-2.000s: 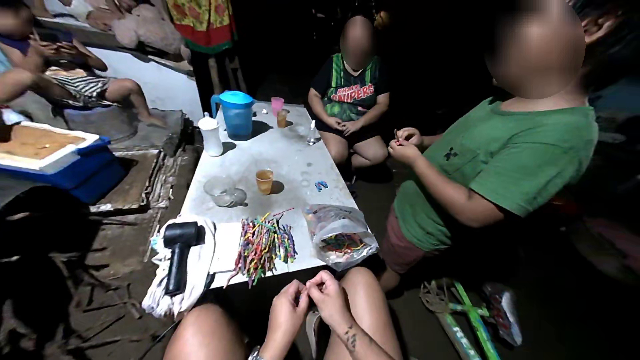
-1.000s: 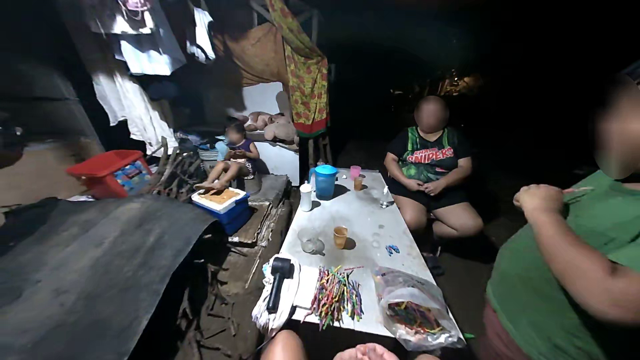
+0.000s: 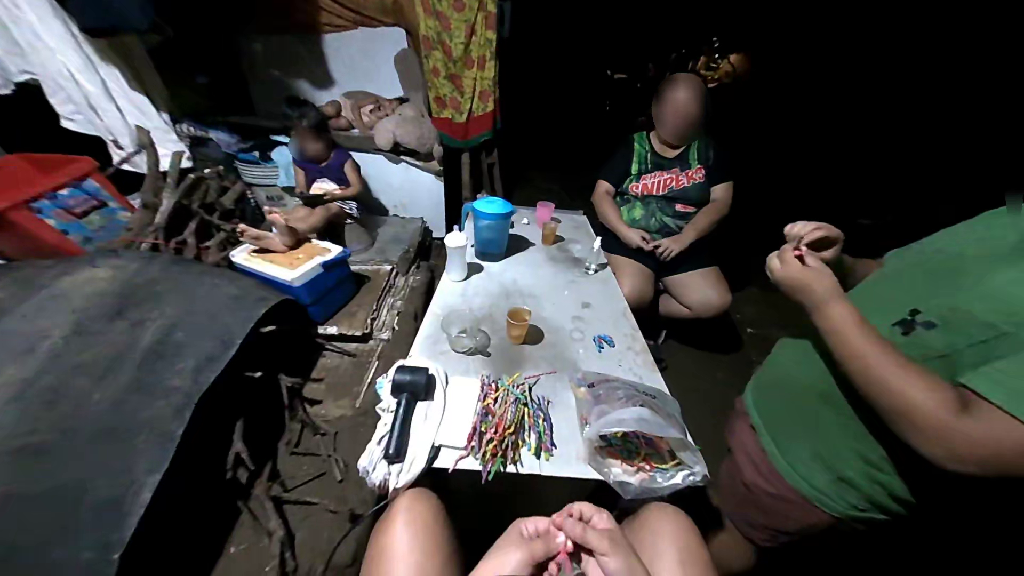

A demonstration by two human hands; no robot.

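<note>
My left hand (image 3: 524, 548) and my right hand (image 3: 596, 540) meet at the bottom of the view, above my lap. Between their fingertips is a small pink strand, mostly hidden by the fingers. Beyond them, a pile of multicoloured twisted strands (image 3: 512, 424) lies at the near end of the white table (image 3: 552, 296). To its right, a clear plastic bag (image 3: 640, 432) holds more coloured strands and overhangs the table edge. Left of the pile, a black handheld device (image 3: 406, 412) rests on a white cloth (image 3: 432, 400).
A brown plastic cup (image 3: 518, 326), a clear bowl (image 3: 466, 334), a blue pitcher (image 3: 490, 230) and a white bottle (image 3: 456, 256) stand on the table. A person in green (image 3: 840, 416) stands at right; another person (image 3: 668, 192) sits beyond the table. A blue cooler (image 3: 320, 292) is at left.
The view has swung left and back partway. My hands, together over my lap two seconds ago, are together there now, with a pink strand showing between them.
</note>
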